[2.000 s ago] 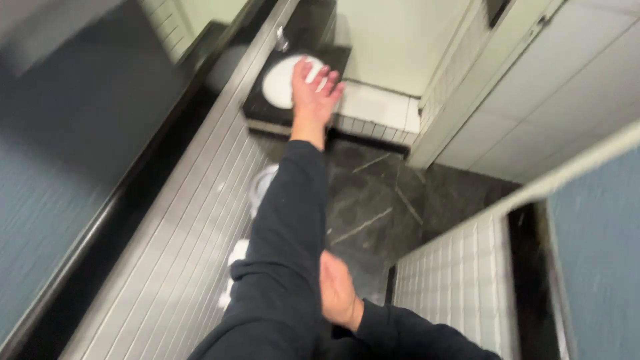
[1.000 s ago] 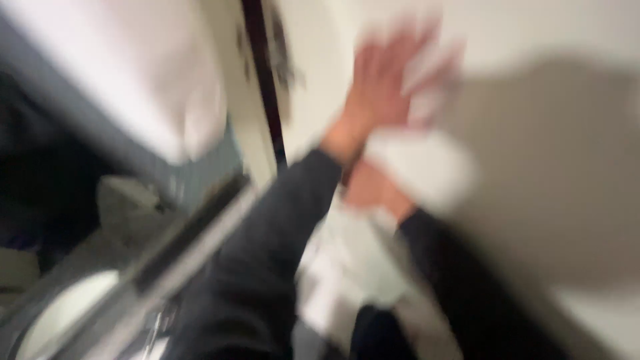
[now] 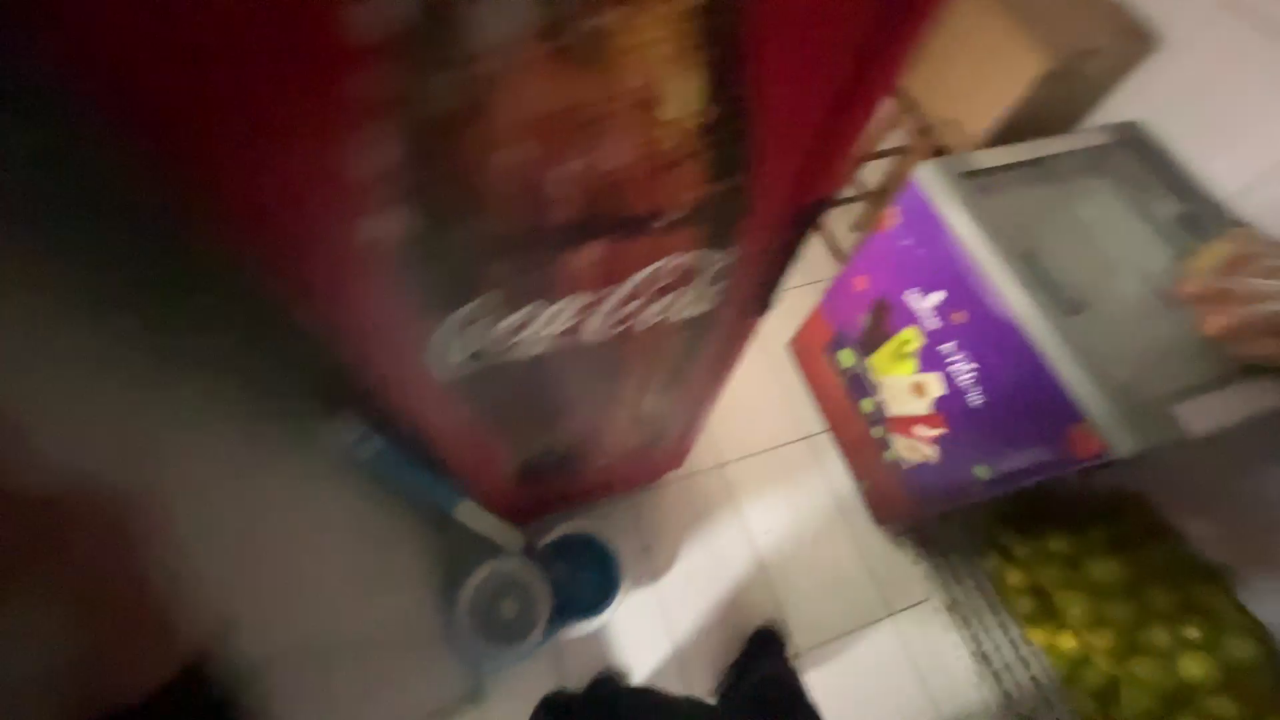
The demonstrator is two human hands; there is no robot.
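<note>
Neither my left hand nor my right hand can be made out in the blurred head view. A red Coca-Cola drinks cooler with a glass front fills the upper middle, tilted in the picture. To its right is a purple chest freezer with printed pictures and a grey top. A blue mop bucket with a round pale basket stands by the cooler's base. Many green and yellow round fruits lie heaped at the lower right. A brownish thing at the right edge is too blurred to name.
Pale floor tiles show between the cooler and the freezer. A cardboard box is behind the freezer. Dark shapes at the bottom edge are unclear, perhaps footwear. The left side is dark and blurred.
The view has swung to a quite different scene. Both hands, outstretched in the earlier frames, are no longer seen. The round white basin and pale wall from before are out of view.
</note>
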